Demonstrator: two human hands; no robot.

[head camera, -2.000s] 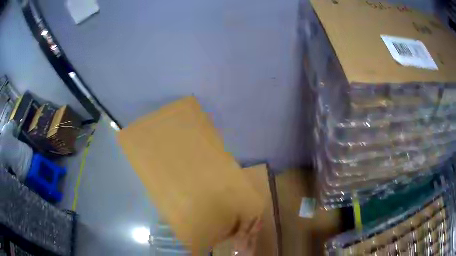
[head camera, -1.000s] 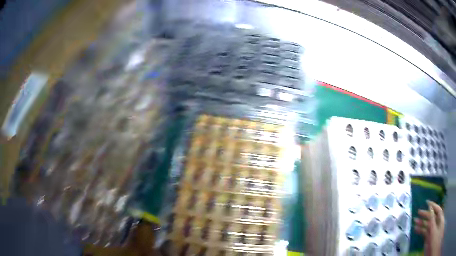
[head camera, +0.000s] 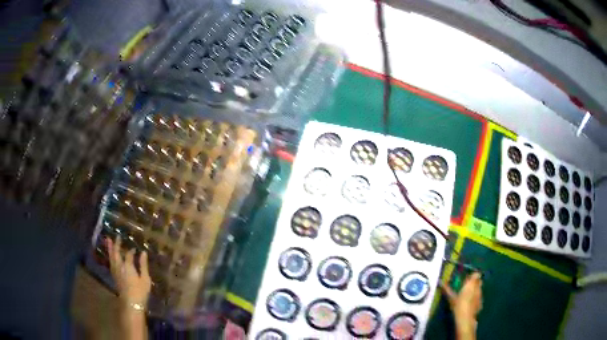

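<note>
A white hole tray lies before me, with shiny round drivers in its lower rows and pale-dotted dark discs in some upper holes. My left hand, fingers spread, is at the near left corner of a clear blister tray with brown showing through it. My right hand is just right of the white tray, fingers bent; a thin greenish thing shows at its fingertips, too blurred to tell if it is held. A dark red wire crosses the white tray towards that hand.
A second white hole tray lies at the right on the green mat, which has red and yellow tape lines. Clear trays with dark pockets stand at the back left. A blurred stack of clear trays is at far left.
The view has swung from the floor and tall tray stack to the bench, and the white tray is now central. A brown sheet held earlier is gone from the hand. My left hand now shows at the blister tray.
</note>
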